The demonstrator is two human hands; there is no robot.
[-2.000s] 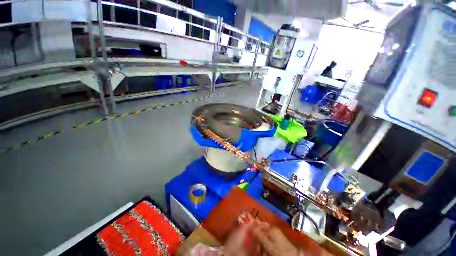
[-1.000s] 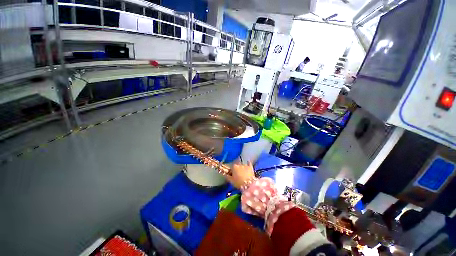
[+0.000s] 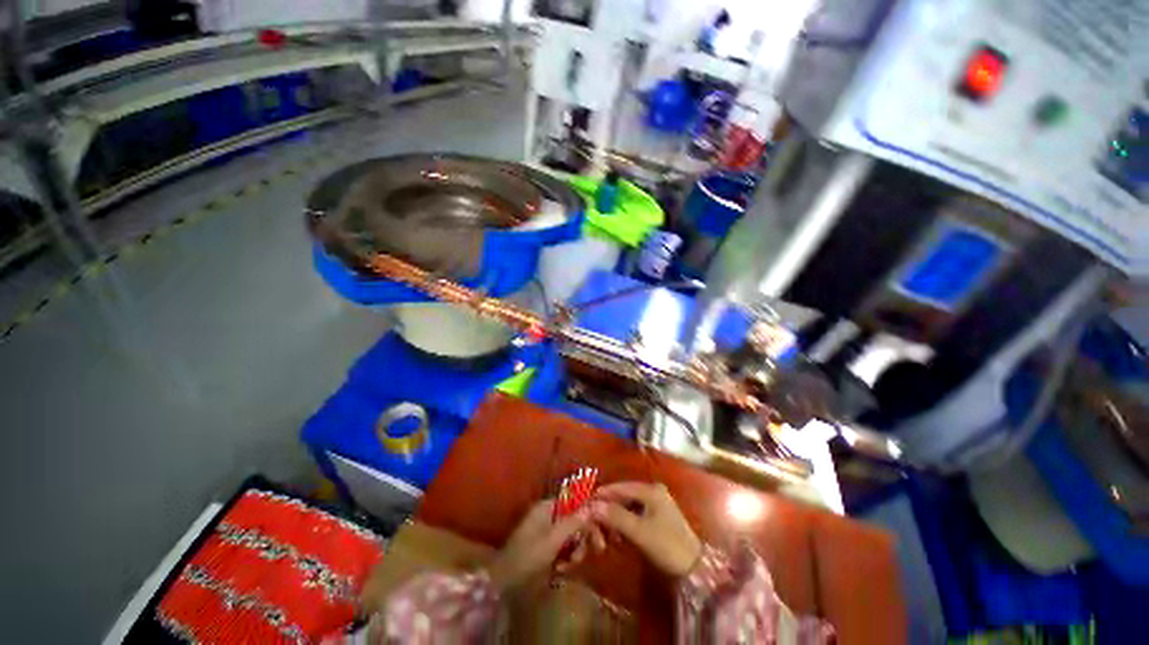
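My left hand (image 3: 539,542) is closed around a small bundle of red leads (image 3: 576,491), whose ends stick up above the fingers. My right hand (image 3: 649,523) is beside it, with its fingertips at the bundle. The hands nearly touch, and the lower part of the bundle is hidden by the fingers. Both hands are over the reddish-brown tabletop (image 3: 781,554). A black tray at the lower left holds rows of red leads (image 3: 271,573).
A bowl feeder (image 3: 441,214) with a copper-filled track (image 3: 466,297) runs toward the press area. A tape roll (image 3: 403,428) sits on a blue surface. A tan board (image 3: 422,561) lies at the near edge. Another feeder (image 3: 1033,504) is at the right.
My right hand has come back from the feed track to the red bundle at my left hand. The view has shifted down and right, showing more of the tabletop.
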